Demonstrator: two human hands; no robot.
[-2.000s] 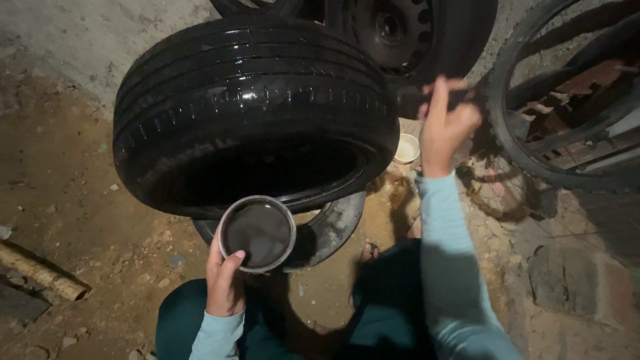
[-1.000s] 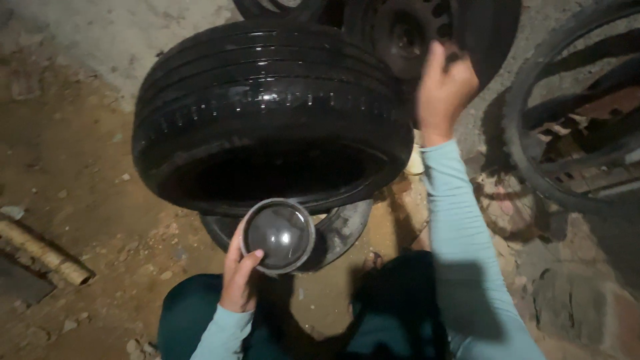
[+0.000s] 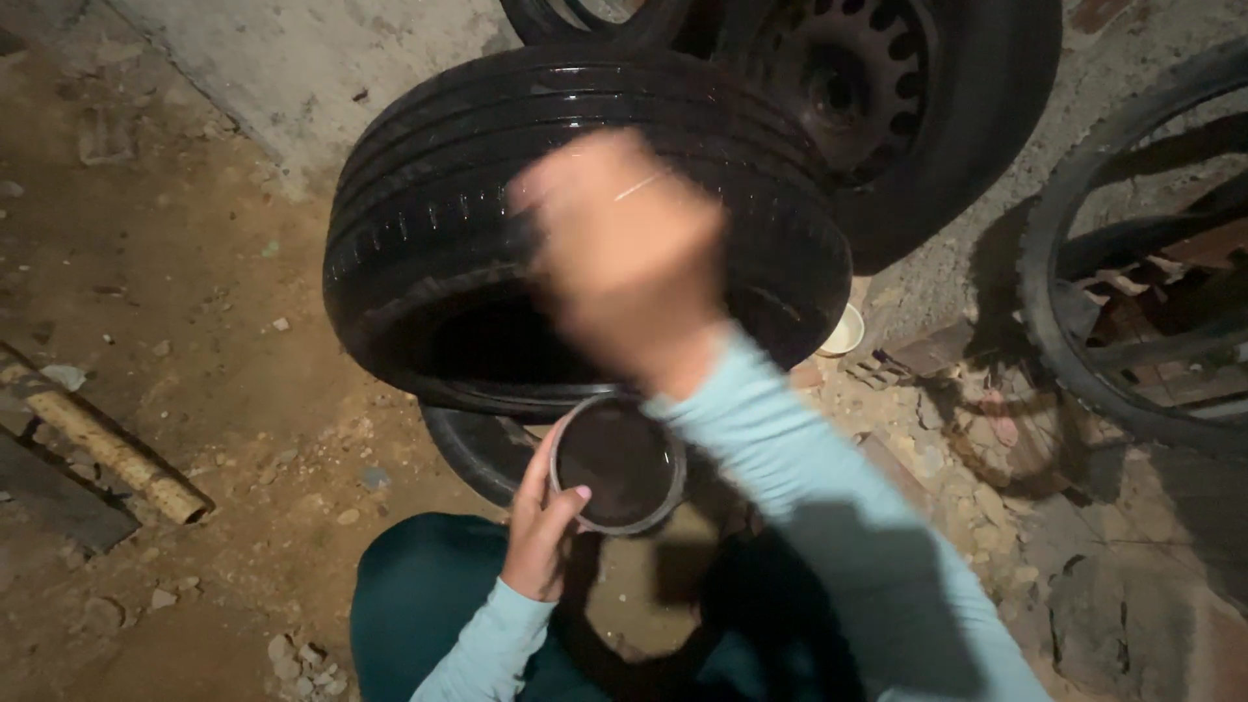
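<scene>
My left hand (image 3: 546,526) grips a round, clear-rimmed container of dark liquid (image 3: 621,463), its thumb over the rim. The container is just below the near edge of a wet black car tire (image 3: 419,234), which leans with its opening toward me. My right hand (image 3: 624,244), blurred by motion, is over the tire's tread and sidewall and hides part of them. Its fingers are too blurred to tell whether they hold something or touch the rubber. Another tire (image 3: 468,458) lies on the ground beneath the wet one.
Behind stand a tire on a steel wheel (image 3: 955,146) and another tire (image 3: 595,24) against the concrete wall (image 3: 322,68). A bicycle tire (image 3: 1048,283) leans at right, near a small white cup (image 3: 844,331). A tube-like pole (image 3: 117,453) lies left on rubble-strewn dirt.
My right hand has moved left from beside the steel wheel to over the middle of the wet tire. My left hand still holds the container near the tire's lower edge.
</scene>
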